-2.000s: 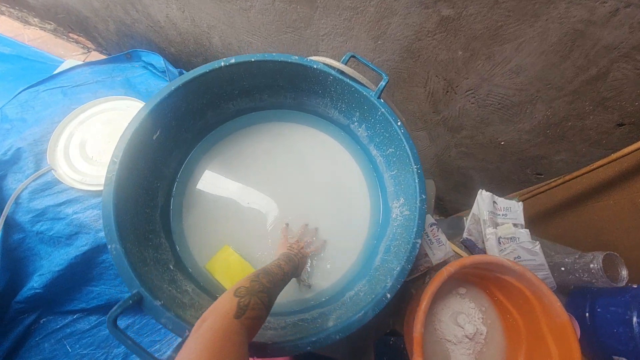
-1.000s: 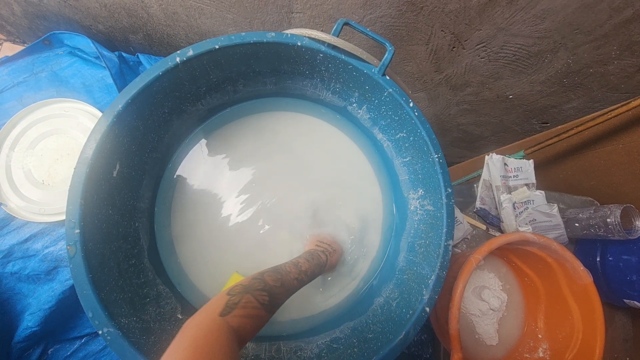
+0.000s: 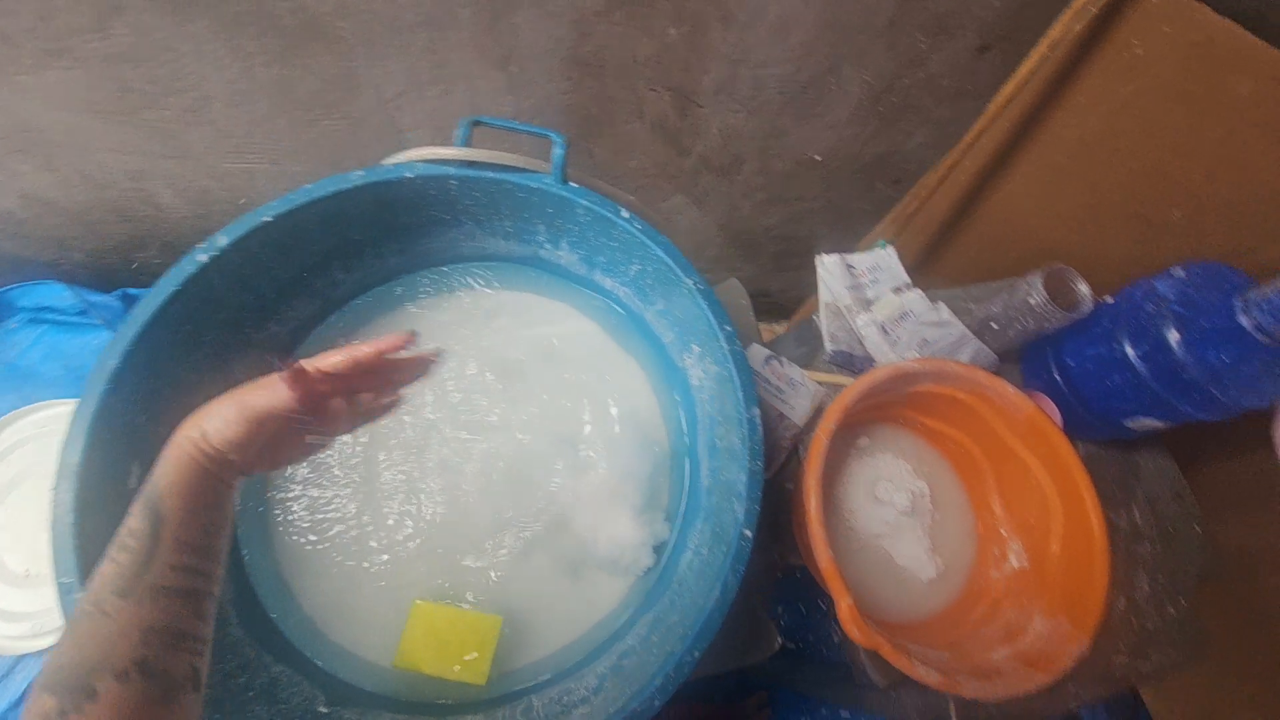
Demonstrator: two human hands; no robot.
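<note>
My left hand [image 3: 365,385], wet and empty, is held above the cloudy white liquid [image 3: 480,430] in a large blue plastic tub [image 3: 720,400]. Its fingers are extended and slightly blurred, and my tattooed forearm crosses the tub's left rim. Below and to the right of the hand, a yellow rectangular piece, perhaps a sponge [image 3: 448,641], lies in the liquid near the tub's lower edge. Ripples cover the surface on the left, and a denser white cloud shows at the right. My right hand is out of view.
Right of the tub stands an orange bucket [image 3: 1040,480] with white powder and cloudy liquid. Behind it are printed packets [image 3: 900,310], a clear plastic bottle [image 3: 1010,305] and a blue bottle [image 3: 1150,350]. A white lid [image 3: 25,530] lies on blue sheeting at left; a wall rises behind.
My left hand was in the liquid one second ago; it is now raised above it, farther left in the tub. More of the yellow piece shows. The view has shifted.
</note>
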